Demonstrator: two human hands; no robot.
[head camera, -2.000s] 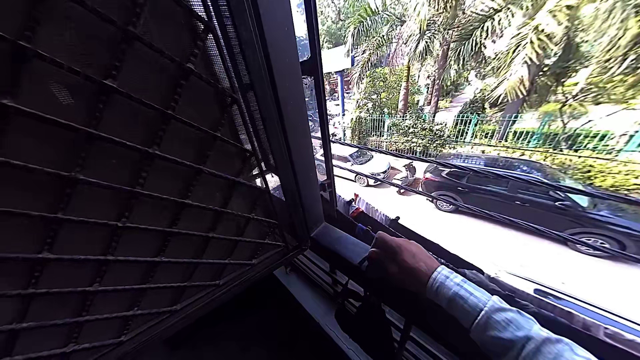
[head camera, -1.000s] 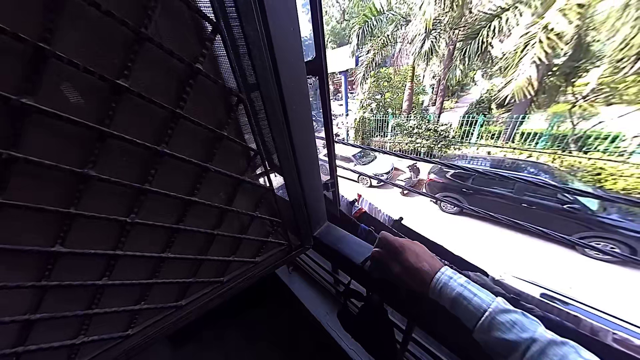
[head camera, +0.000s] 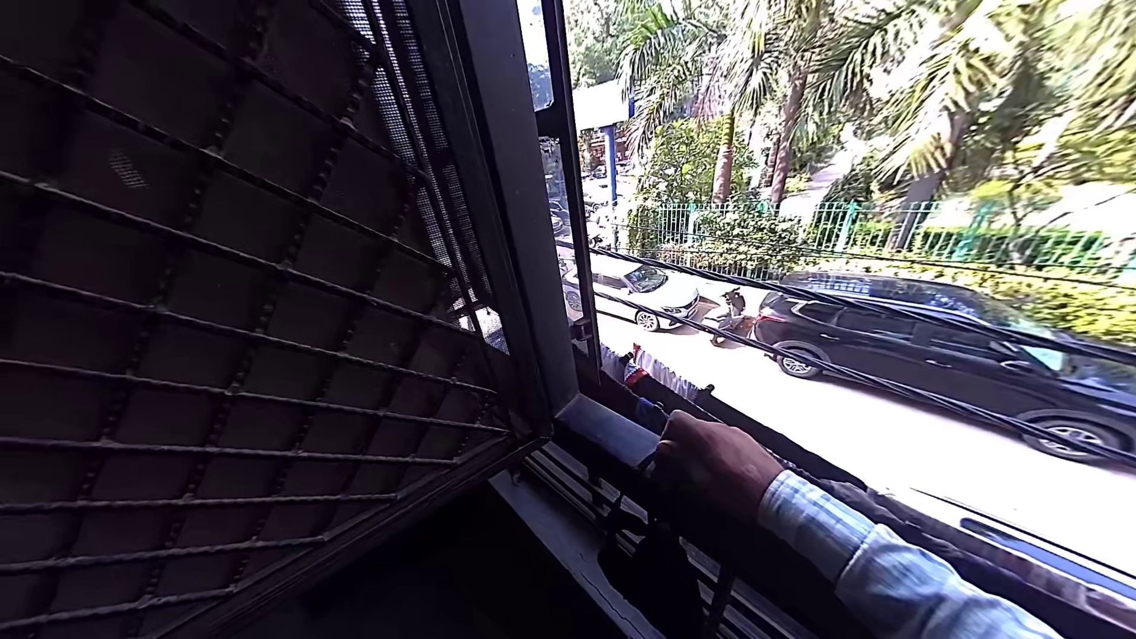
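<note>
My right hand (head camera: 717, 461), in a light checked sleeve, rests at the dark window frame (head camera: 612, 430) right of centre. Its fingers are curled down over the outer edge of the frame; whether they grip something there is hidden in shadow. Close to the fingertips is a small blue item (head camera: 650, 410), too dim to name. To the left stands a metal grille (head camera: 235, 388) with crossed twisted bars, and a wire mesh screen (head camera: 404, 115) lies at its upper right. My left hand is out of sight.
Beneath the hand run window rails (head camera: 568, 550) and a dark hanging shape (head camera: 652, 568). Black cables (head camera: 852, 373) cross outside. Beyond are a black car (head camera: 923, 346), a white car (head camera: 635, 288), a green fence (head camera: 852, 226) and palm trees.
</note>
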